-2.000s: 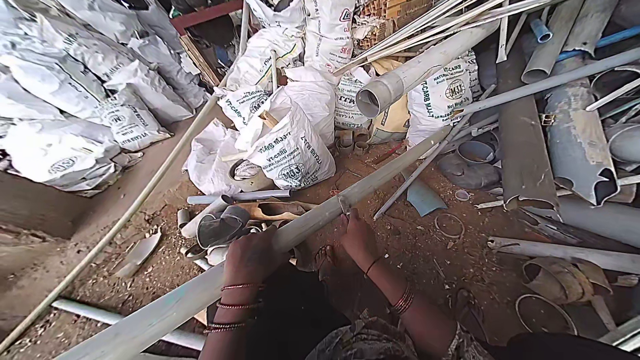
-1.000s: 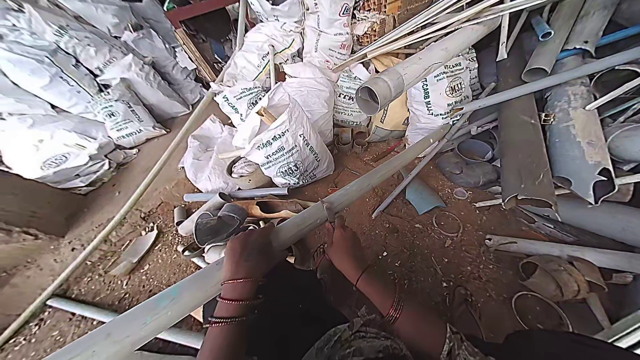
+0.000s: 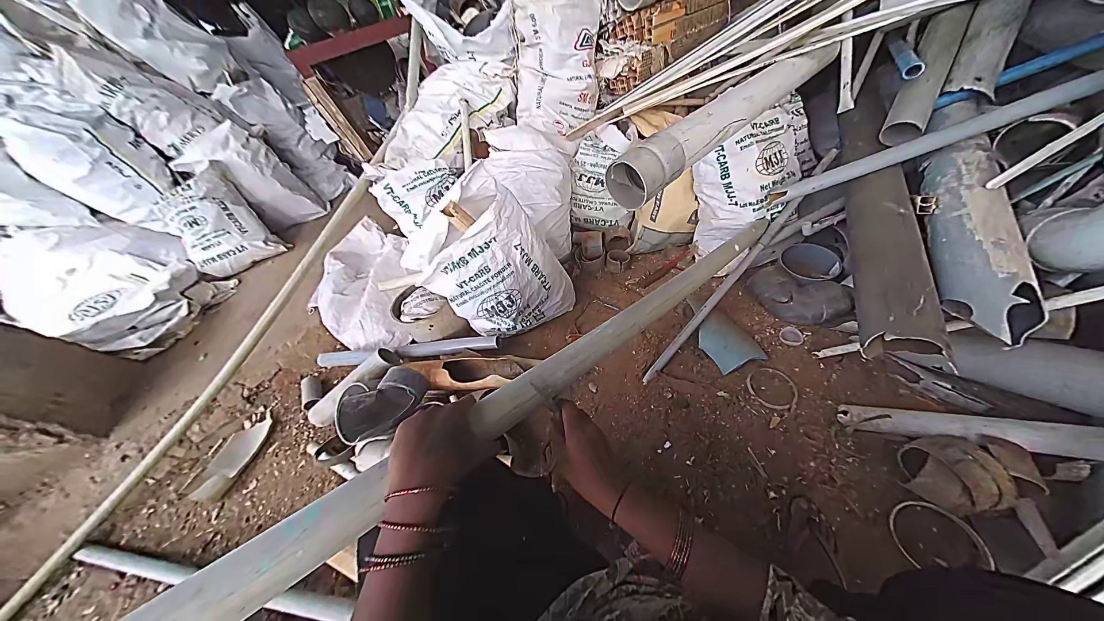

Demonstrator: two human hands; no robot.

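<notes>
A long grey plastic pipe [image 3: 621, 323] runs slantwise from the lower left towards the upper right, across the front of my body. My left hand [image 3: 442, 444] is wrapped around it left of the middle, with bangles on the wrist. Just right of that, my right hand [image 3: 582, 444] is closed close under the pipe, beside a small mark or notch on its surface. Whether it grips a small tool there cannot be made out. Short pipe offcuts [image 3: 379, 405] lie on the ground behind my left hand.
White printed sacks [image 3: 504, 276] stand ahead, with more sacks [image 3: 95, 276] piled at the left. A wide grey pipe [image 3: 655, 164] juts out above the ground. Large split pipes [image 3: 893, 250] crowd the right side. A long thin pole [image 3: 259, 332] slants along the left.
My right hand was up against the pipe's top edge two seconds ago and is now lower, beneath the pipe. My left hand keeps its hold.
</notes>
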